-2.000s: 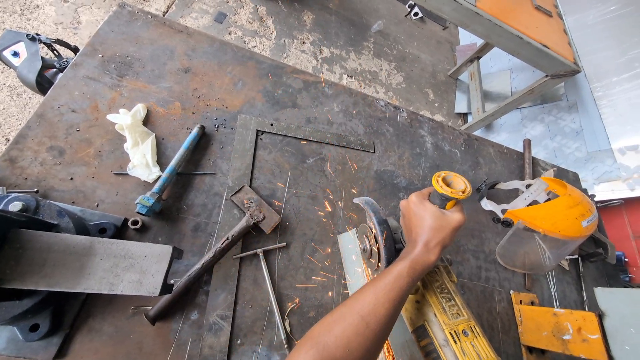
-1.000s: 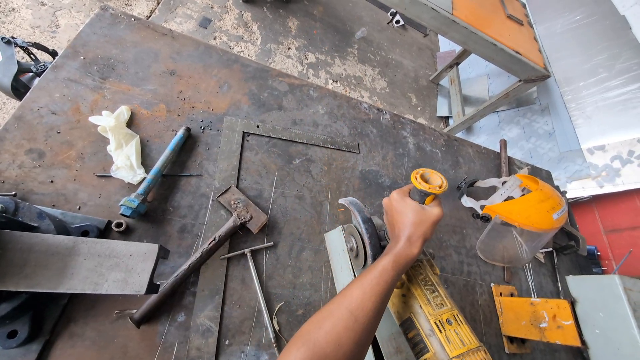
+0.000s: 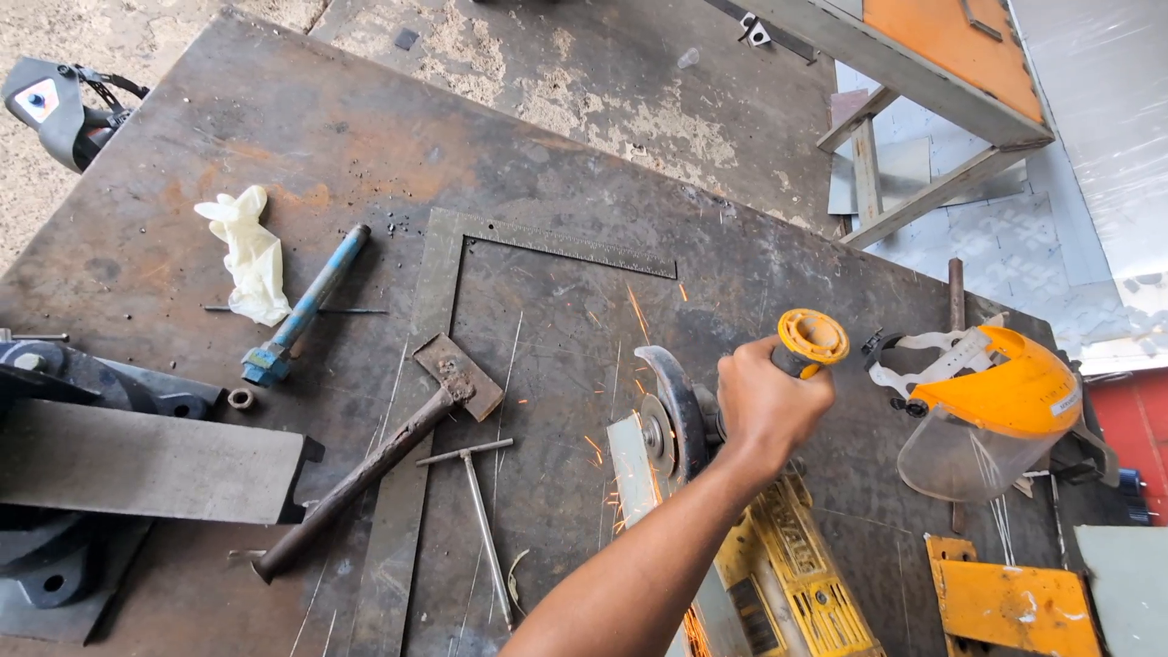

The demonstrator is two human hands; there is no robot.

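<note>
My left hand [image 3: 774, 401] is closed around the side handle [image 3: 812, 338] of a yellow DeWalt angle grinder [image 3: 794, 566]. The grinder's disc [image 3: 655, 438], partly covered by a dark guard [image 3: 680, 392], meets a grey metal bar [image 3: 631, 456], and orange sparks fly off. My right hand is not in view; the rear of the grinder runs out of the bottom edge. To the left lie a steel T-shaped rod [image 3: 484, 529], a hammer with a rusty metal head [image 3: 461, 376] and a steel carpenter's square [image 3: 447, 274].
A yellow face shield [image 3: 1013, 383] and a yellow metal bracket [image 3: 1017, 602] lie right of the grinder. On the left are a vise [image 3: 137, 456], a blue bolt [image 3: 315, 297], a nut [image 3: 241, 399] and a pale glove [image 3: 251, 255]. A welding helmet [image 3: 55, 109] sits past the table edge [image 3: 164, 82].
Sparks show two seconds ago, hardly at all one second ago, and again now. My left hand stays closed on the side handle throughout.
</note>
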